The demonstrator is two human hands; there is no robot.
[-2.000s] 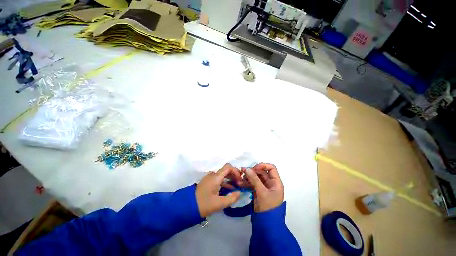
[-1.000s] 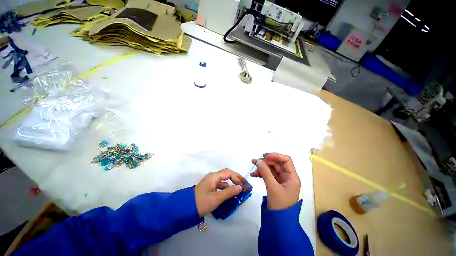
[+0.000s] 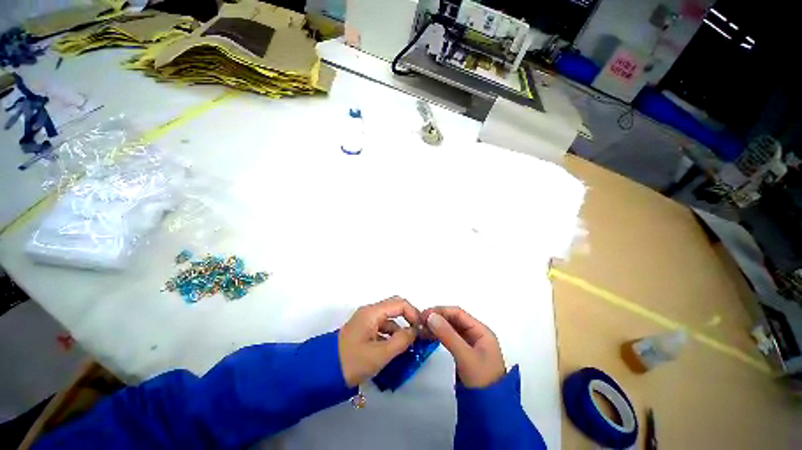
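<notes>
My left hand [image 3: 376,338] holds a glossy dark blue tape wad [image 3: 406,365], which hangs below its fingers. My right hand [image 3: 466,341] meets it, with thumb and fingertips pinched together at the top of the wad. What is between the fingertips is too small to tell. A small gold-tone piece [image 3: 359,400] shows just below my left wrist. A pile of gold and turquoise-blue hardware [image 3: 215,278] lies left of my hands on the white sheet.
A clear plastic bag [image 3: 97,220] with white contents lies left. A small white bottle [image 3: 353,132] stands behind. White sheets [image 3: 519,202] lie ahead. At right are a blue tape roll [image 3: 601,408], dark snips [image 3: 650,431] and an amber-bottomed bottle [image 3: 655,351]. Yellow-edged panels [image 3: 237,53] are stacked behind.
My right hand moved away from the left one to the right, with a thin pale strip at its fingertips, and has come back to it. The tape wad has turned within my left hand.
</notes>
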